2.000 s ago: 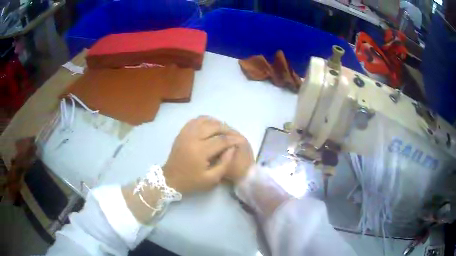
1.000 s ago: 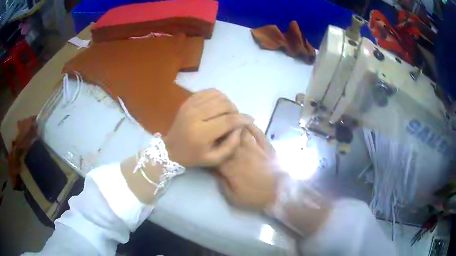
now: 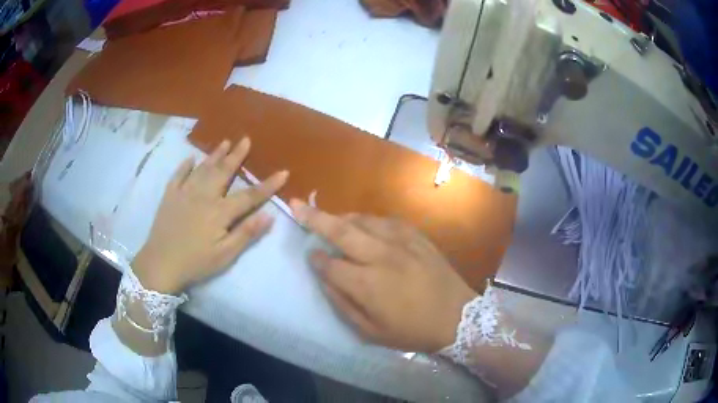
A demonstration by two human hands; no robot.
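A rust-brown cut panel (image 3: 370,169) lies flat on the white table, its right part under the presser foot and needle (image 3: 443,169) in bright glare. A narrow white tape (image 3: 268,193) lies along its near edge. My left hand (image 3: 212,220) lies with fingers spread on the tape and the panel's near left edge. My right hand (image 3: 386,275) rests on the panel's near edge, index fingertip at the tape's right end; whether it pinches the tape is unclear.
The cream SAILEO machine head (image 3: 535,86) stands at right, with a bundle of white tapes (image 3: 602,236) beside it. A brown stack (image 3: 165,71) with red on top is upper left. Loose white strips (image 3: 76,118) hang at the left. Snips (image 3: 673,334) lie lower right.
My hands, together before, have moved apart. A brown panel now lies across the table to the needle, with white tape at its edge. The view has shifted closer to the machine.
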